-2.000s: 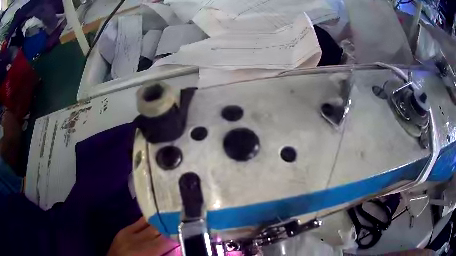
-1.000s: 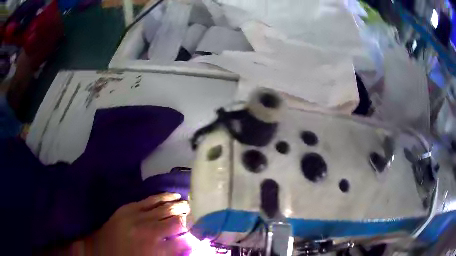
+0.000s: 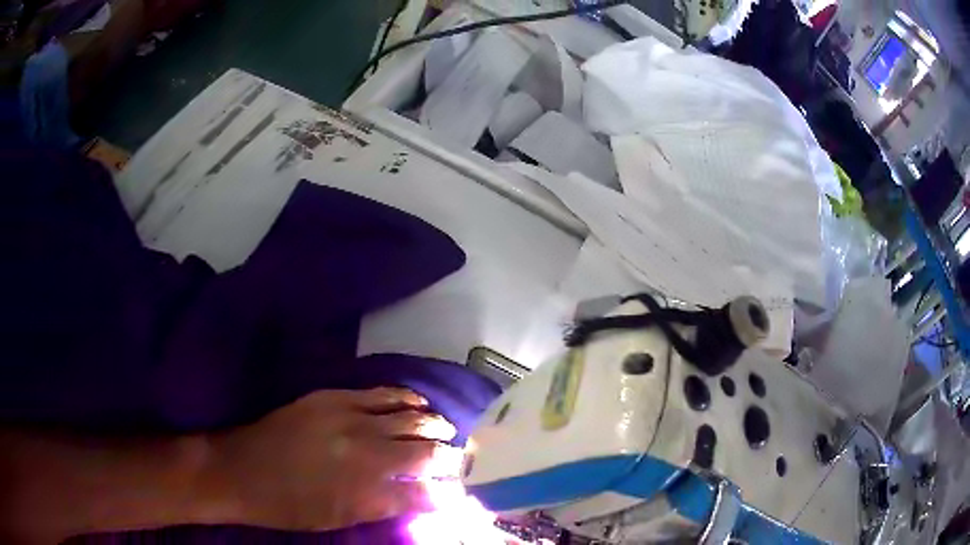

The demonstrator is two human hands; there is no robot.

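Dark purple cloth [image 3: 351, 250] lies on the white machine table [image 3: 468, 309] and spreads from the left edge to the needle area. My bare left hand [image 3: 351, 452] reaches in from the left edge, back up, and holds the cloth down, its fingertips in the bright white-violet glow at the needle area. The glare hides the needle, the presser foot and the fingertips' exact hold. The cream-white sewing machine head [image 3: 596, 405], with a blue stripe, stands just right of my fingers. My right hand is not in view.
A pale knob [image 3: 748, 319] with black cloth tied round it sits on the machine head. White sheets and scraps [image 3: 707, 170] lie behind the machine. A dark cable [image 3: 479, 30] crosses at the top. Green floor [image 3: 277, 48] shows at the upper left.
The view has turned and tilted, so the machine head now appears lower and farther right. More of my left hand and forearm shows, still on the cloth by the needle area.
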